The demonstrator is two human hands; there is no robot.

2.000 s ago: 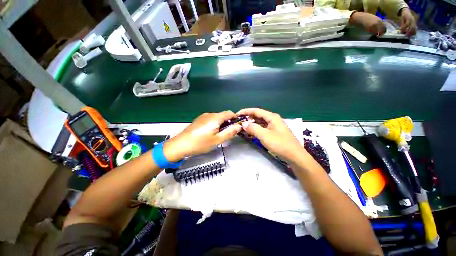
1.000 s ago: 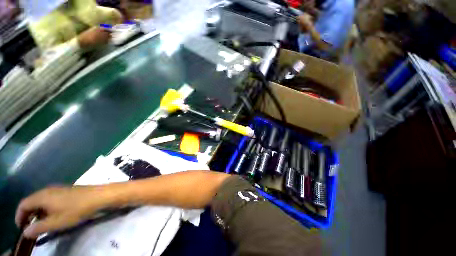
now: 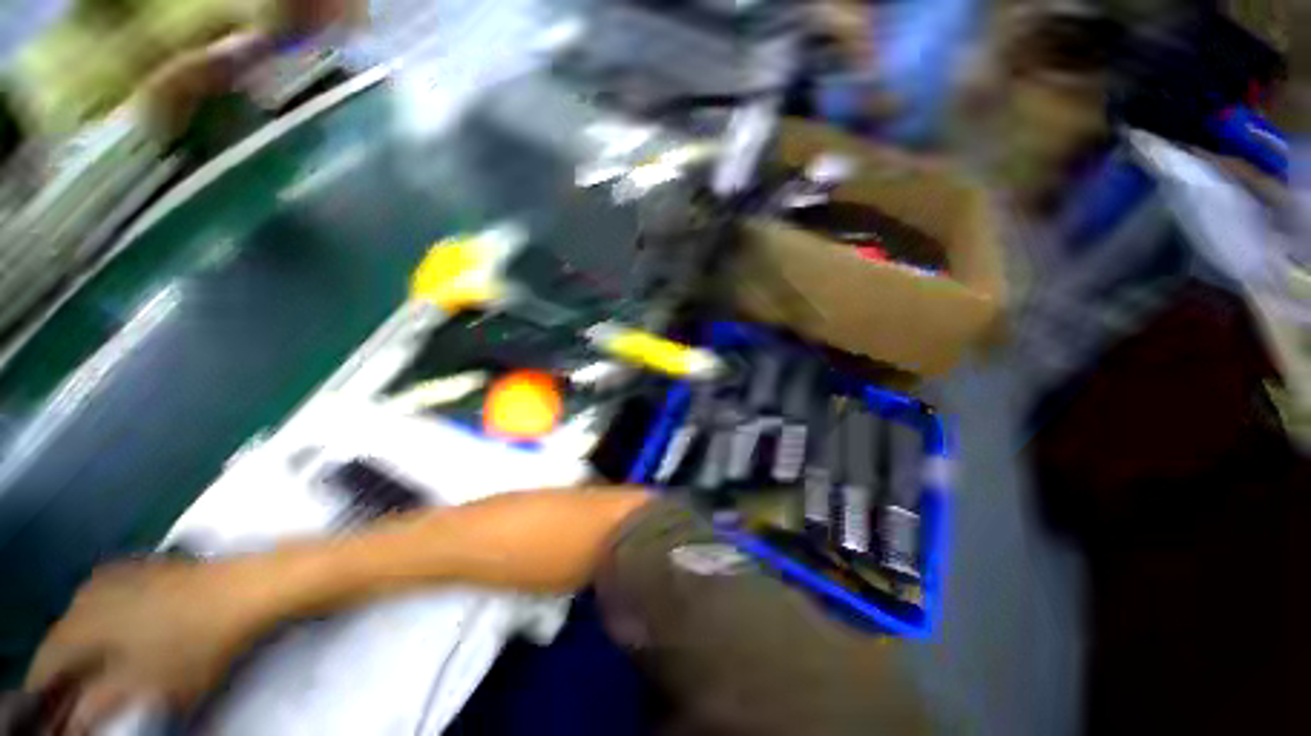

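The frame is badly blurred. My right hand (image 3: 137,633) is at the lower left edge, with its fingers curled around a dark thing (image 3: 36,707) that is cut off by the frame edge; I cannot tell what it is. The white cloth (image 3: 352,654) lies under my right forearm. A dark pile of small parts (image 3: 371,489) lies on the cloth just beyond the forearm. My left hand is out of the picture.
A blue crate (image 3: 937,535) of brushes stands right of the bench, with a cardboard box (image 3: 877,309) behind it. A yellow hammer head (image 3: 453,273), its yellow handle (image 3: 659,352) and an orange scraper (image 3: 523,407) lie beyond the cloth. People are blurred at the back.
The view has swung right from the bench to the crate, and my left hand has left the picture. Over the last second the view has shifted slightly and blurred more.
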